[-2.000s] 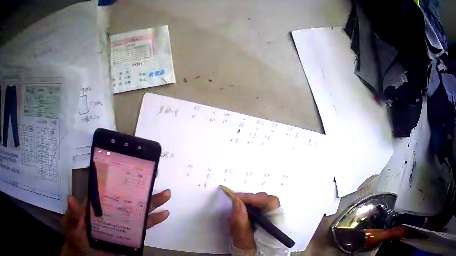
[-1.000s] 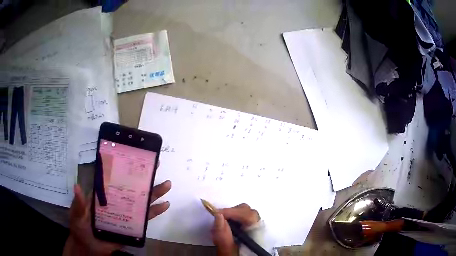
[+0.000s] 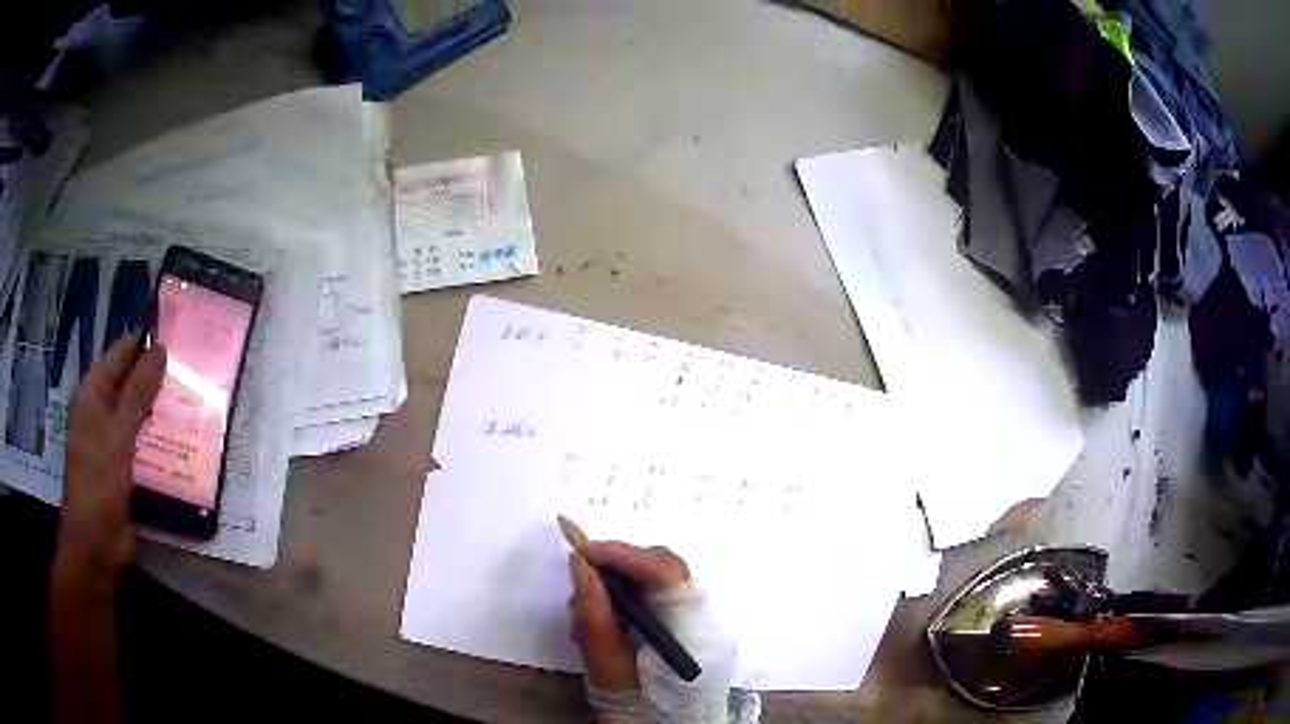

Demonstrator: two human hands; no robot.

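My left hand (image 3: 106,439) is on the left edge of the phone (image 3: 198,389), which shows a pink-tinted sheet and is over the garment spec sheets (image 3: 269,481). Whether the phone rests on them or is held just above is unclear. My right hand (image 3: 630,594), wrapped in white at the wrist, holds a dark pen (image 3: 648,622) with a gold tip pointing at the writing sheet (image 3: 495,566). The white writing sheet bears faint handwritten rows in its upper and middle parts. A small printed slip (image 3: 467,241) lies above it.
A spare white sheet (image 3: 920,311) lies at right beside dark fabric pieces (image 3: 1075,212). A shiny iron (image 3: 990,622) with an orange-brown handle is at lower right. A blue clip-like object (image 3: 410,50) is at the top. A brown board edge (image 3: 891,21) shows at the far right.
My left hand and the phone have moved left and up, off the writing sheet's edge and over the spec sheets. My right hand with the pen has shifted slightly left. The view has shifted.
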